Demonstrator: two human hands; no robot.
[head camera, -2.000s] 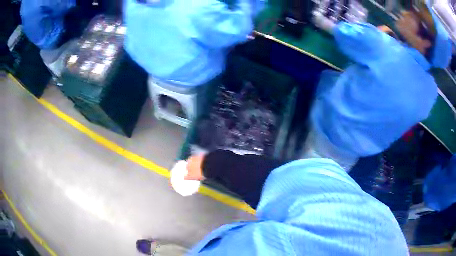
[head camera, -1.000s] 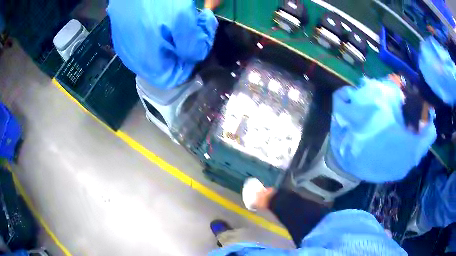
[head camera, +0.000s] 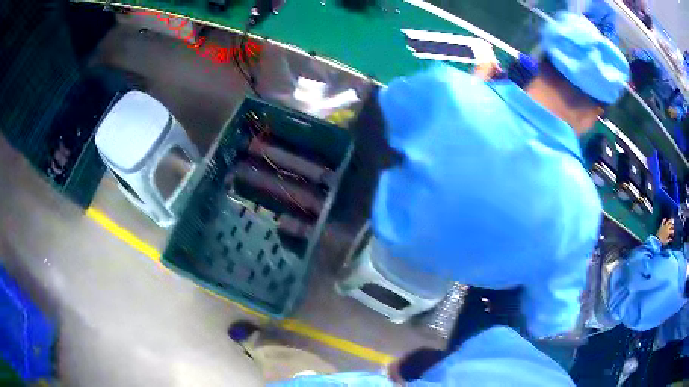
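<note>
My right hand (head camera: 394, 369) shows only as a small blurred patch at the bottom edge, beside a black cuff and blue sleeve. What its fingers do is hidden, and I cannot make out the white round tub in it. My left hand is not in view. A dark green perforated crate (head camera: 172, 240) stands on the floor in front of me, with several dark elongated parts and thin wires in its far portion. Its slotted bottom shows in the near portion.
A white stool (head camera: 136, 132) stands left of the crate. A person in blue (head camera: 483, 181) sits on another stool (head camera: 381, 291) to the right. The green bench (head camera: 332, 34) runs along the top. A yellow line (head camera: 332, 342) crosses the floor, and a blue bin (head camera: 26, 325) is at the left edge.
The view has moved along the line to another crate and stool. My right hand, earlier holding the white round tub in view, has dropped to the bottom edge, and the tub is no longer clearly seen.
</note>
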